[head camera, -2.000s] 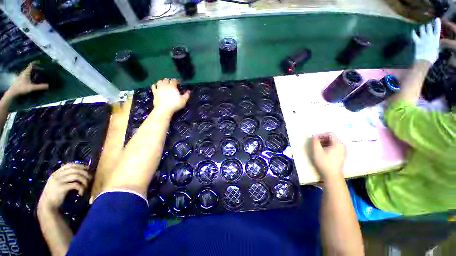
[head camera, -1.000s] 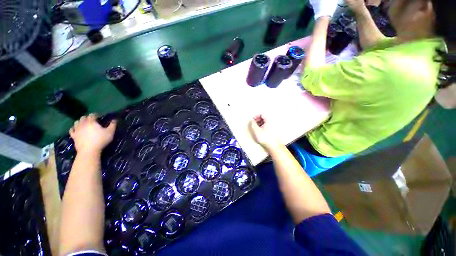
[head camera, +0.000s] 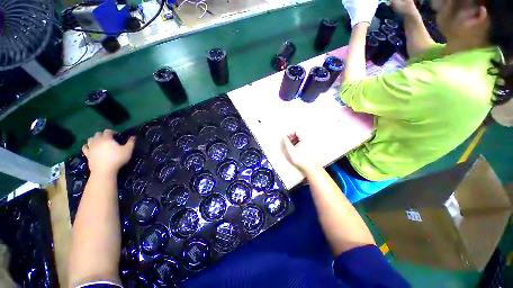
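Note:
The black blister tray (head camera: 160, 146) lies in front of me, turned at an angle, with rows of round glossy pockets. My left hand (head camera: 108, 152) is at its far left part, thumb and fingers apart, with nothing seen in it; its underside is hidden. My right hand (head camera: 295, 147) is over the pale board (head camera: 267, 132), right of the tray, fingers curled; what is inside is hidden. On the green belt (head camera: 247, 53) beyond the tray, several black cylinders (head camera: 170, 85) stand apart. One cylinder (head camera: 284, 55) lies on its side with a small red glow.
Three cylinders (head camera: 292, 82) stand on the board's far part, one blue-ringed. A person in green (head camera: 419, 107) with a white glove (head camera: 360, 11) sits at the right. An open carton (head camera: 439, 216) is on the floor. A fan (head camera: 22, 34) and metal frame (head camera: 25, 169) are at left.
Since two seconds ago my view has turned right. Over the last second the belt cylinders have moved right past the tray. Both my hands have stayed nearly in place.

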